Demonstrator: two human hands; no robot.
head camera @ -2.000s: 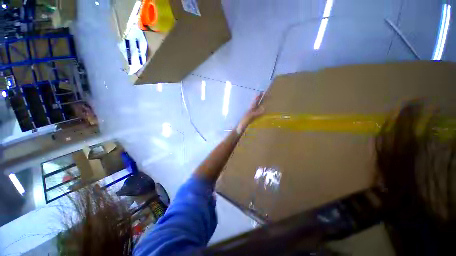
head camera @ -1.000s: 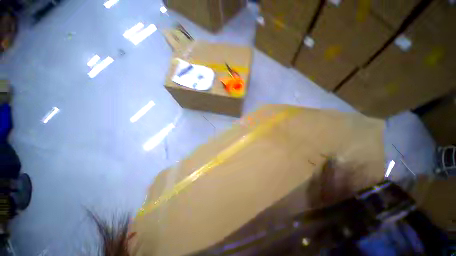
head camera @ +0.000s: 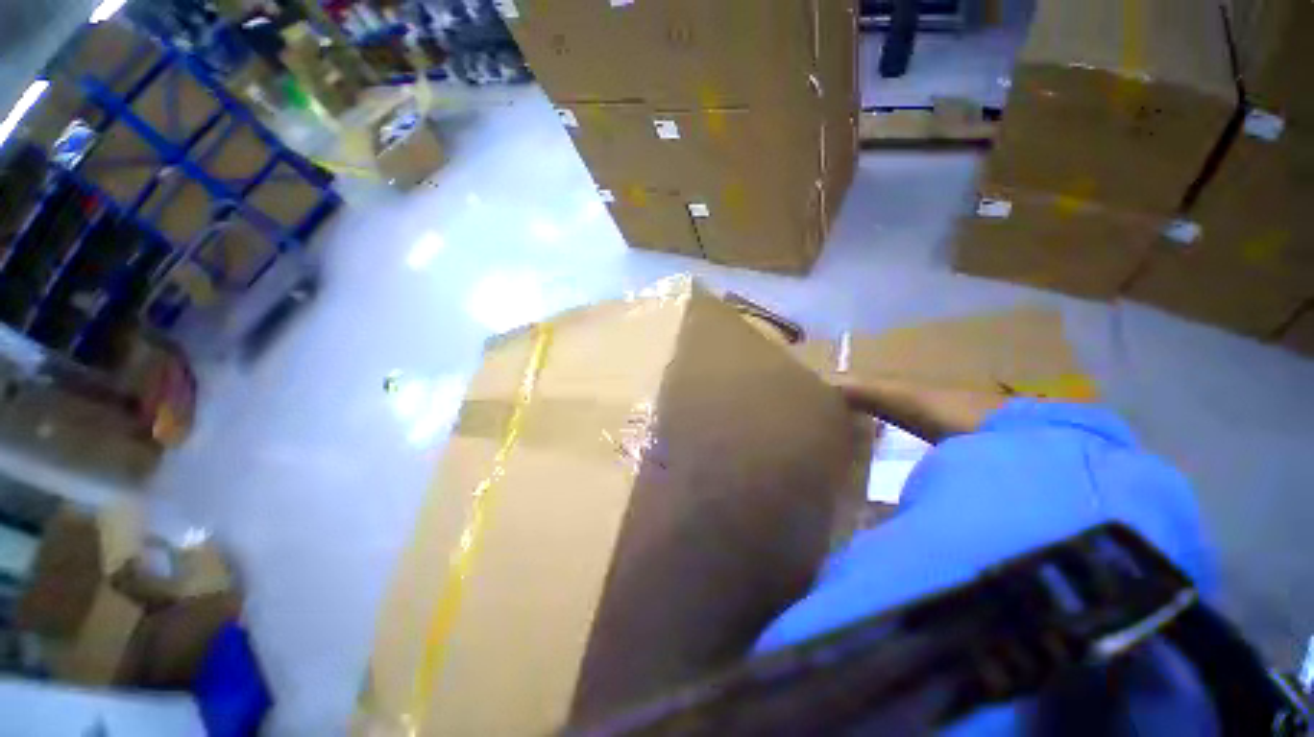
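A large brown carton [head camera: 577, 475] stands in front of me, tilted in view, with a glossy yellow tape strip [head camera: 464, 540] along its left face and clear tape near its top edge. My right arm in a light blue sleeve reaches to the carton's right side. My right hand [head camera: 862, 392] is blurred at the carton's far right edge; its fingers cannot be made out. My left hand is not in view. Behind my forearm lies a smaller carton [head camera: 980, 350] with a white paper [head camera: 894, 468] beside the sleeve.
Stacked cartons [head camera: 721, 144] stand ahead, and more stacked cartons [head camera: 1102, 159] at the upper right. Blue racks [head camera: 188, 159] are at the upper left. An open carton [head camera: 123, 598] and a blue object [head camera: 231, 684] are at lower left. A dark blurred band crosses the bottom.
The view has swung up and round. The large carton now shows its taped face and a shaded side. A blue-sleeved right arm has come in at its right. The orange dispenser is no longer visible.
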